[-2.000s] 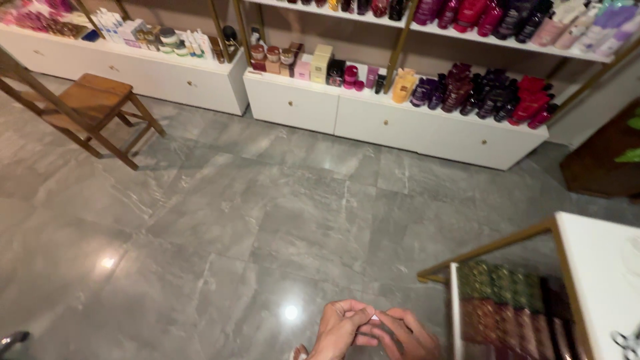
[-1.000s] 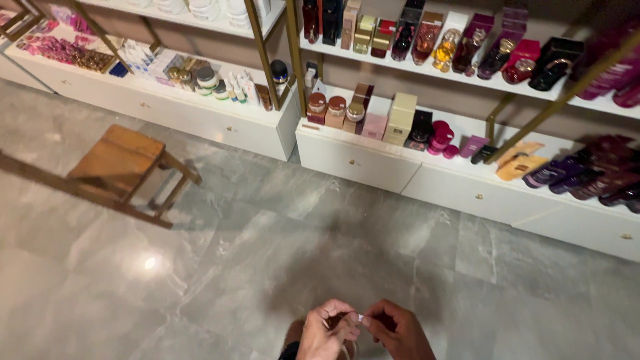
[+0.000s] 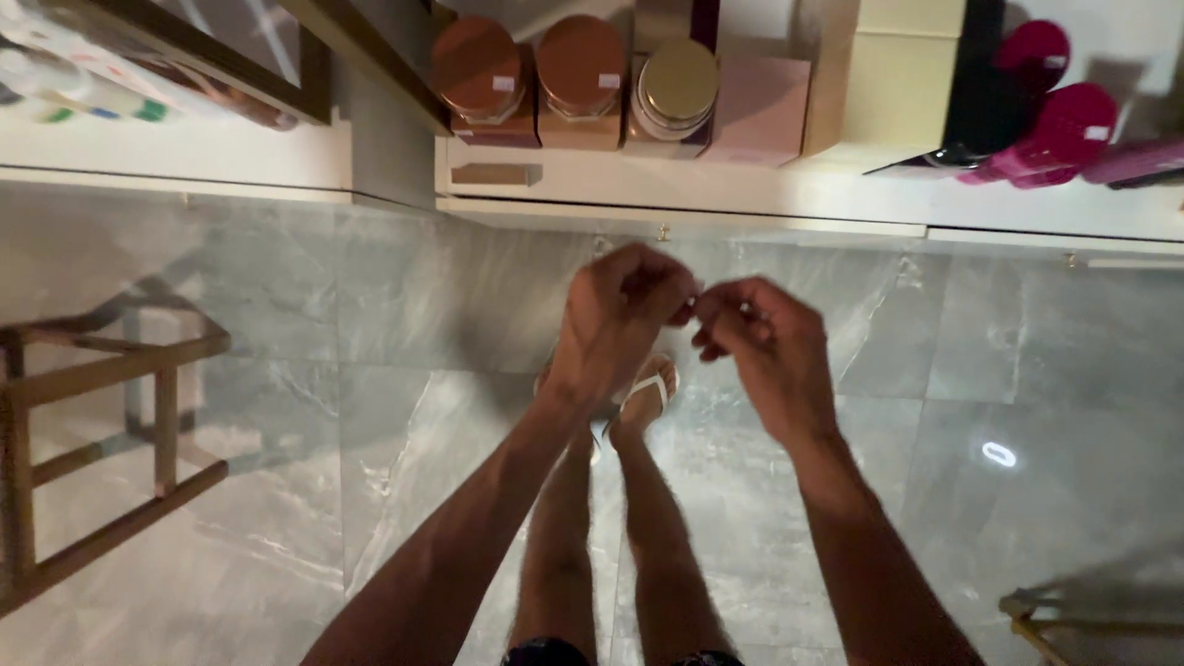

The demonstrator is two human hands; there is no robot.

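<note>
My left hand (image 3: 622,310) and my right hand (image 3: 763,338) meet fingertip to fingertip above the floor, just in front of a low white cabinet (image 3: 795,205). Between the pinched fingers is a tiny pale thing (image 3: 696,294), mostly hidden and too small to name. Which hand grips it I cannot tell. Beyond the hands, on the cabinet top, stand brown-lidded jars (image 3: 476,69), a gold-lidded jar (image 3: 681,79), a pink box (image 3: 760,106) and a pale yellow box (image 3: 902,74). Small white stickers are on the brown lids.
A wooden chair (image 3: 111,370) stands at the left. Magenta bottles (image 3: 1073,125) lean at the upper right. Gold metal shelf posts (image 3: 370,55) rise at the upper left. A gold metal leg (image 3: 1027,615) shows at the lower right. My feet in sandals (image 3: 647,388) are on grey marble-look tiles (image 3: 444,518).
The view has moved up to the cabinet and tilted down; my legs and feet now show. Both hands stay together at the fingertips. The table seen earliest at the right has left the view.
</note>
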